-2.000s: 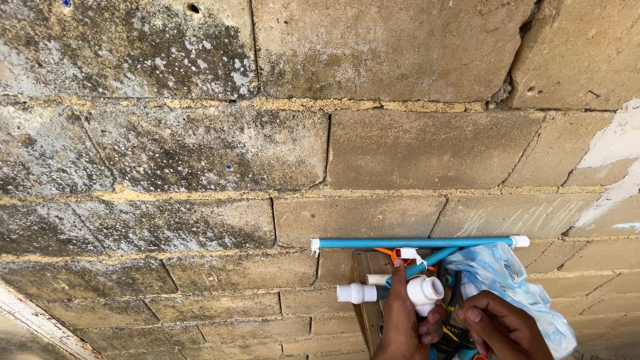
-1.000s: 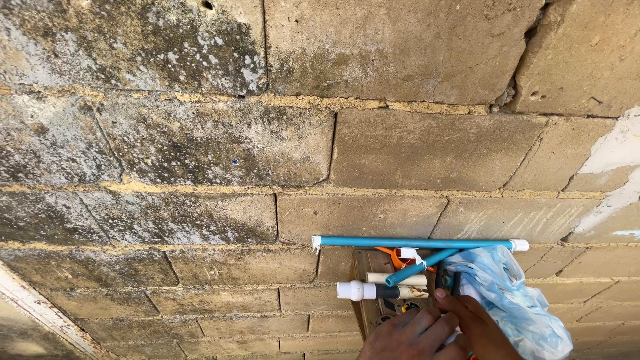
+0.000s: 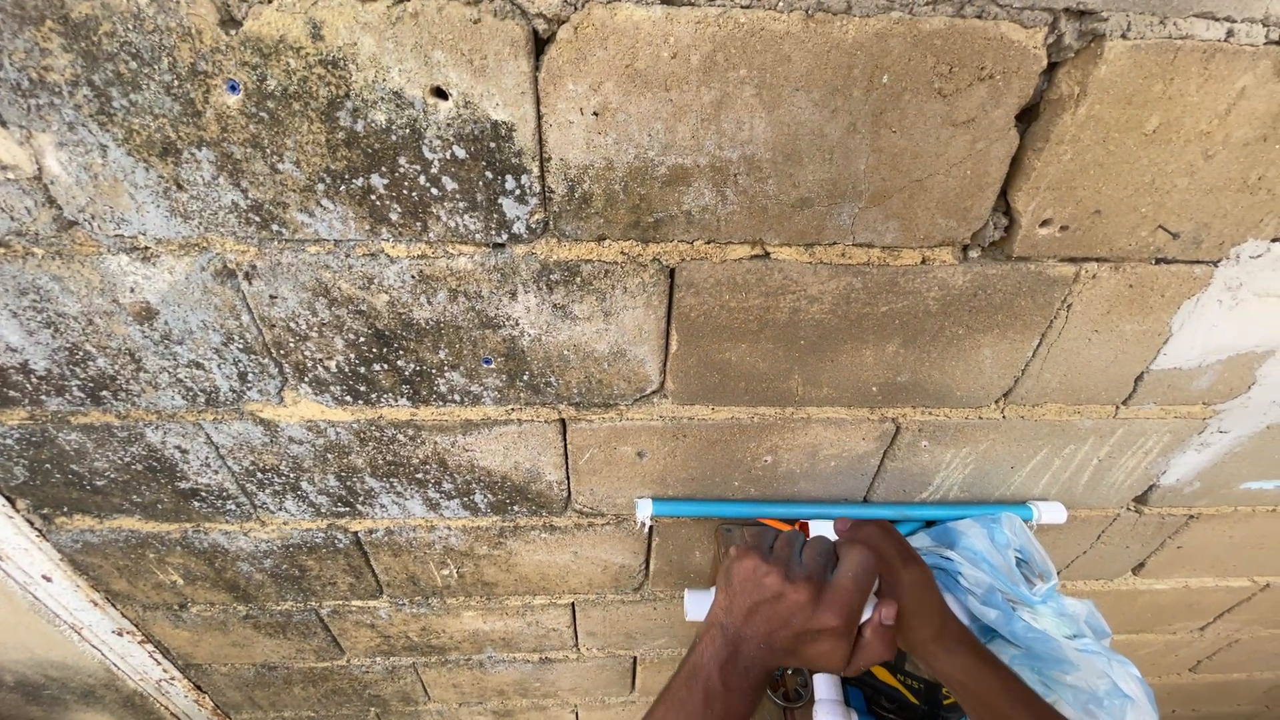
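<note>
My left hand and my right hand are pressed together near the bottom of the head view, closed around a white PVC fitting. Most of this fitting is hidden by my fingers. Just above them, a blue PVC pipe lies level, with a white fitting on its right end and white tape on its left end. Part of another white fitting sticks out left of my left hand. A further white fitting shows below my wrists.
A crumpled blue and white plastic bag is right of my hands. A black and yellow tool lies partly hidden below them. Behind stands a block wall with stains and small holes. A rusty white frame edge crosses the lower left.
Both hands have moved up and closed together around a white fitting. One second ago they were lower, over the pile of items, and the white fitting at the left showed more fully.
</note>
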